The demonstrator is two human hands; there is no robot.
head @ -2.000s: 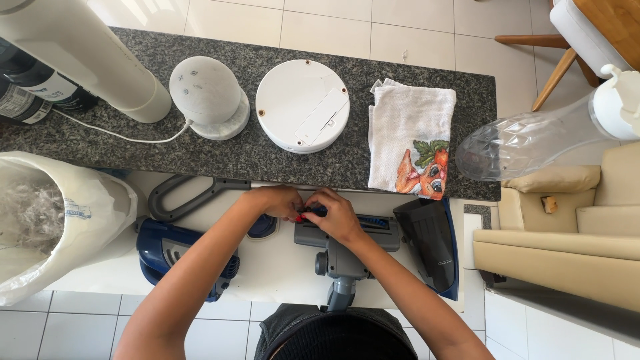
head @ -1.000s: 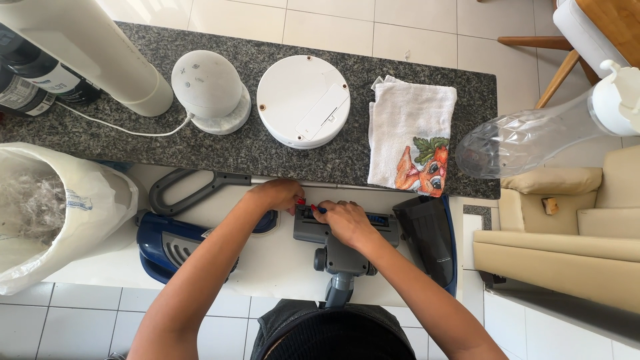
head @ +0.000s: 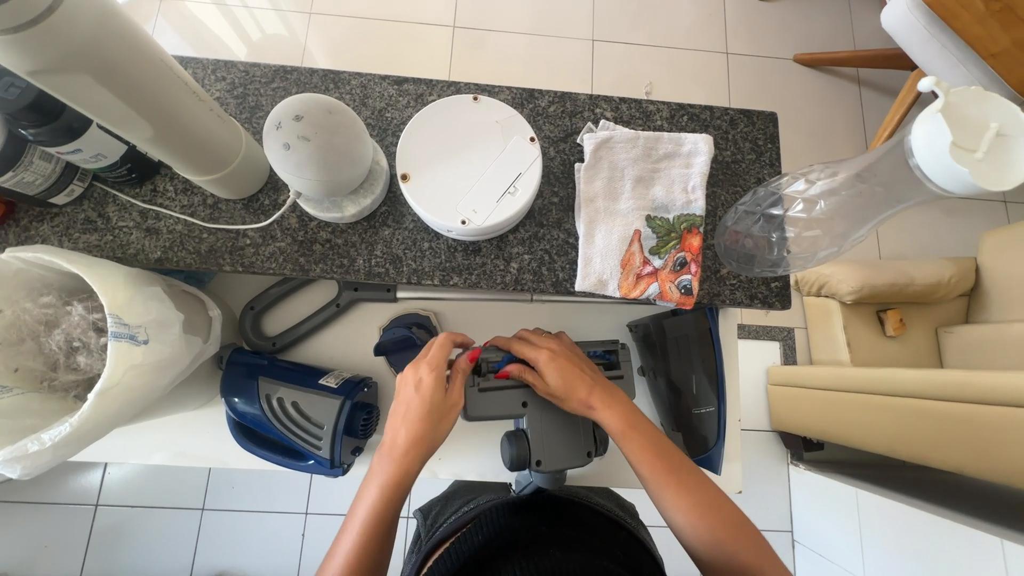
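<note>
A grey vacuum cleaner floor head (head: 552,432) lies underside up on the white surface, with a blue brush roller (head: 600,356) showing in its slot. My left hand (head: 432,392) is at the head's left end, thumb and fingertips bent together there; whether they pinch something cannot be seen. My right hand (head: 548,368) lies across the head's slot, fingers over the roller and partly hiding it. Left of my left hand sits a dark blue round part (head: 404,340). The blue and grey vacuum motor body (head: 300,412) lies further left, and the dark dust container (head: 684,384) is at the right.
A grey loop handle (head: 276,316) lies behind the motor body. At far left stands a bin with a white liner (head: 180,336), holding fluffy dust. The granite counter (head: 352,264) bears a white round device (head: 468,168), a smart speaker (head: 320,148), a folded cloth (head: 640,200) and a clear jug (head: 816,200).
My left hand has moved from above the floor head's left end to lower beside it. The dark blue round part, mostly covered by my left arm before, now shows.
</note>
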